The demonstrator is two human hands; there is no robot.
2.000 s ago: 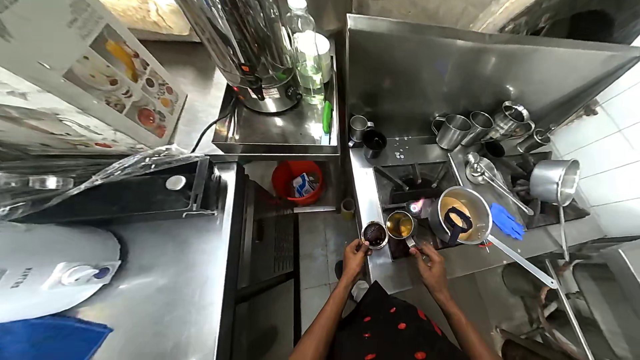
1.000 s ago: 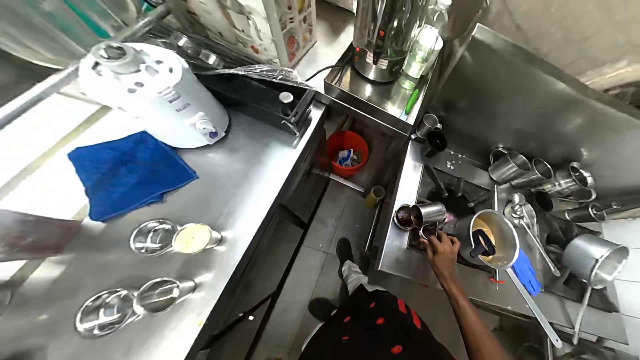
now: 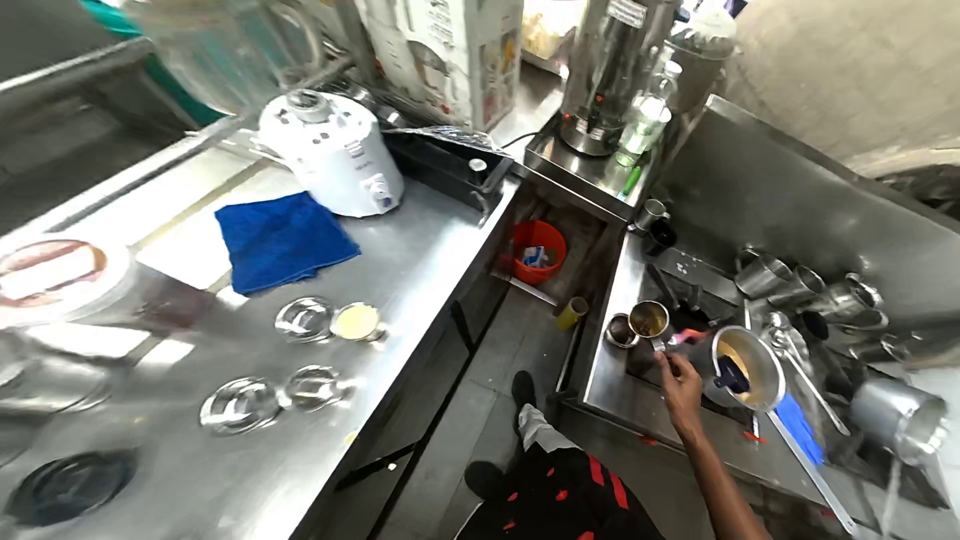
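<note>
My right hand (image 3: 681, 382) is closed on the handle of a small metal cup (image 3: 649, 319) with brownish liquid in it, at the stove's left edge. Just left of that cup, a small round container (image 3: 622, 331) with dark contents rests on the steel ledge. To the right of my hand stands a metal saucepan (image 3: 759, 375) holding tan liquid and a dark object. Orange-pink flame (image 3: 685, 336) shows between cup and saucepan. My left hand is out of view.
A steel counter (image 3: 420, 300) at left bears a white appliance base (image 3: 352, 161), a blue cloth (image 3: 281, 240) and glass cups (image 3: 242, 405). A red bucket (image 3: 538, 251) stands below. Metal mugs (image 3: 763, 276) line the stove's back.
The view has swung left over the counter. My left hand, at the small dark-filled container two seconds ago, has gone out of view. My right hand remains at the small metal cup.
</note>
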